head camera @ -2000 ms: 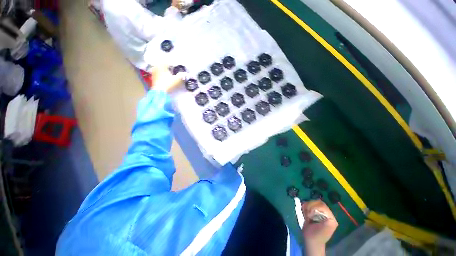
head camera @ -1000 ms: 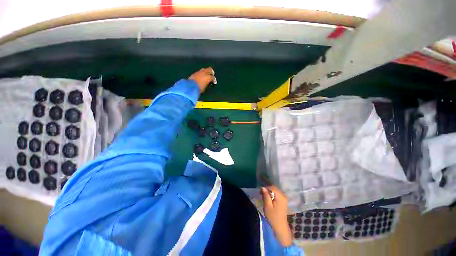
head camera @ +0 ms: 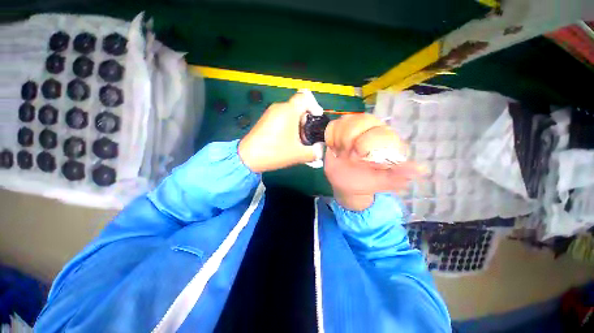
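Observation:
My left hand [head camera: 279, 135] holds a small black part [head camera: 314, 128] between its fingers in front of my chest. White finger covers show on its fingertips. My right hand [head camera: 365, 153] touches the same part from the right and has a white wipe [head camera: 385, 156] in its fingers. The right hand is slightly blurred. Several loose black parts, such as one black part [head camera: 254, 96], lie on the green surface [head camera: 218, 123] behind my left hand. The hands hide some of that surface.
At left, black parts stand in rows on a white liner sheet [head camera: 130, 130]. At right, a tray stack lies under a translucent sheet [head camera: 443, 149], with a perforated tray [head camera: 466, 260] below it. Yellow tape [head camera: 273, 79] crosses beyond my hands. A post with yellow tape [head camera: 404, 71] stands at upper right.
My left hand has come back from beyond the yellow tape and now holds a black part. My right hand has moved up to meet it. The view has shifted.

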